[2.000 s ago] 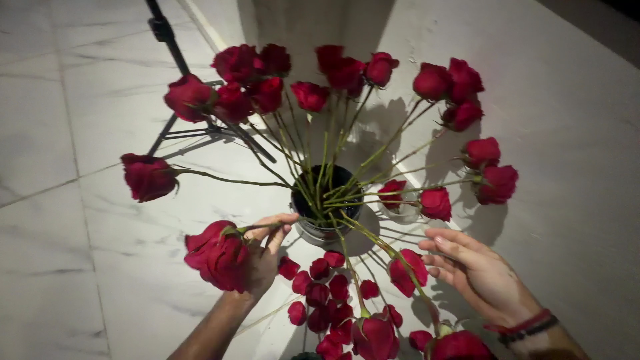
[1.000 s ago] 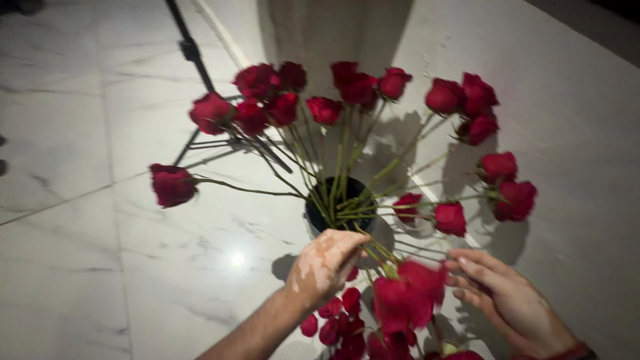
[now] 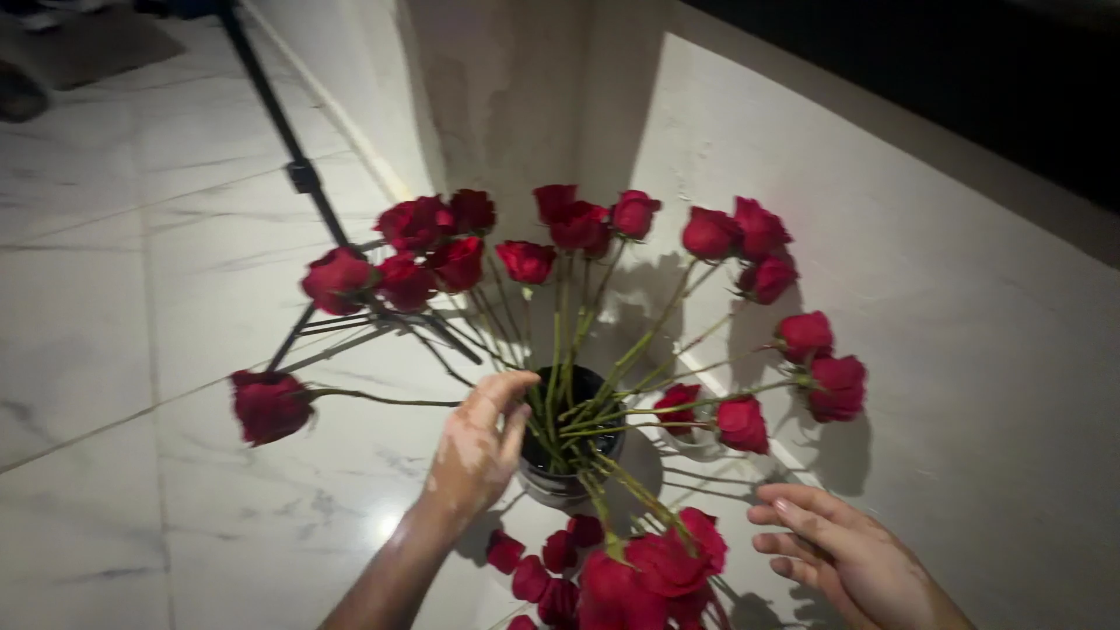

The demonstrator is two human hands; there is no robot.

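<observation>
Long-stemmed red roses fan out from a dark round vase standing on the floor. At the vase's left rim, my left hand has its thumb and fingers near the stems; whether it pinches one I cannot tell. One rose leans far left, its stem passing behind that hand. My right hand is held half open at the lower right, apart from the flowers, with nothing in it. Large rose heads hang at the near side, between my hands. Smaller red blooms or petals lie below the vase.
A black tripod-like stand rises behind the roses on the left. Marble-look tiles cover the floor. Pale walls meet behind and to the right. A small clear container sits right of the vase, partly hidden by roses.
My left hand has moved from the near side of the vase to its left rim. The rose it held two seconds ago is out of its fingers. The near rose heads are bunched closer together.
</observation>
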